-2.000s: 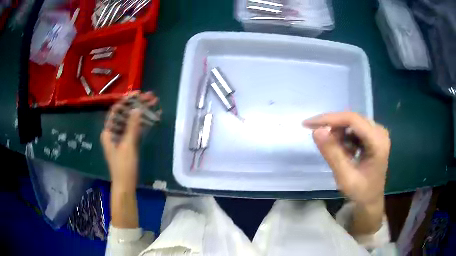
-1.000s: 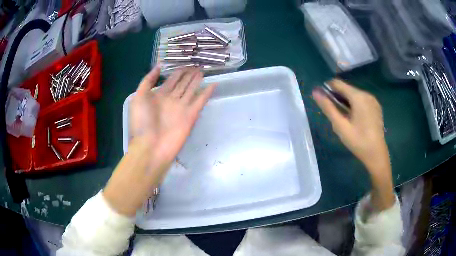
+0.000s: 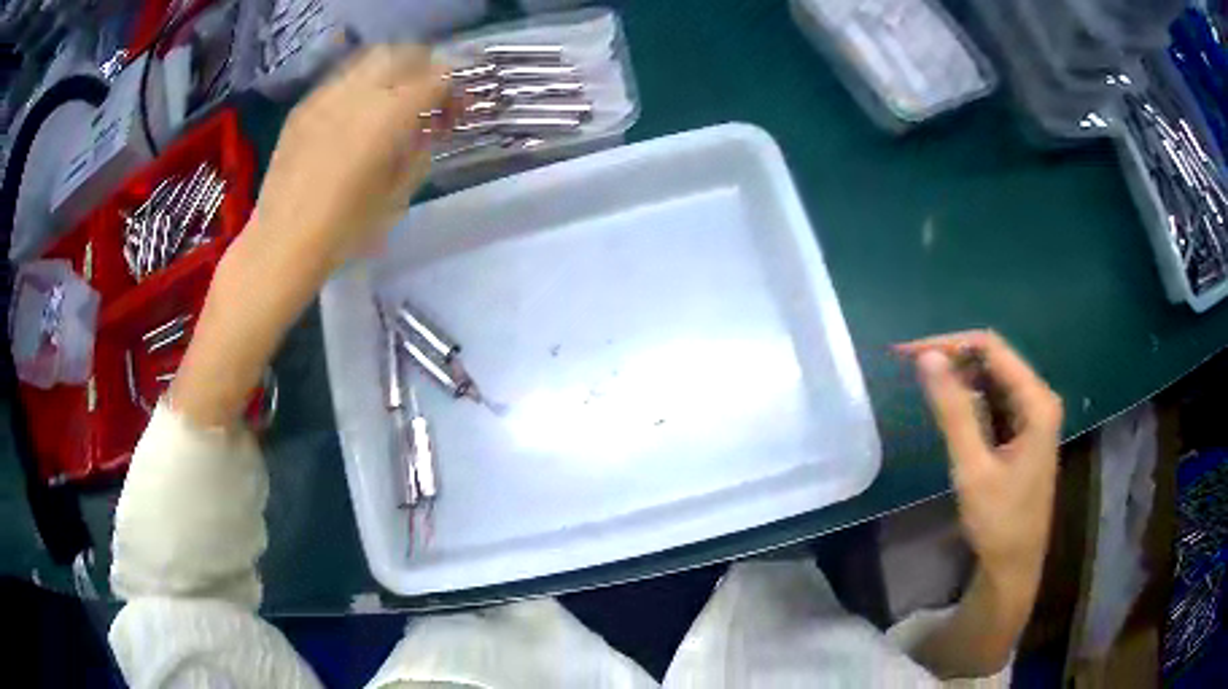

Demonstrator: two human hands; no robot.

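The white parts tray (image 3: 646,532) lies in front of me, with several silver motors (image 3: 428,347) and their thin wires at its left side. A clear plastic box (image 3: 613,81) of motors stands beyond the tray. My left hand (image 3: 357,141) is blurred at the box's left end; its fingertips are unclear, and I cannot tell if it holds anything. My right hand (image 3: 990,431) is right of the tray, fingers curled around a dark slim hand tool, mostly hidden.
Red parts bins (image 3: 162,289) with loose metal cylinders stand at left, beside a black flexible arm (image 3: 16,175). Another clear box (image 3: 896,61) stands at the back. A long box of metal parts (image 3: 1185,202) is at far right. A cardboard box (image 3: 1104,538) is below the table edge.
My left hand has gone from over the tray's left side up to the left end of the motor box, uncovering the tray motors. My right hand has moved down, nearer the table edge.
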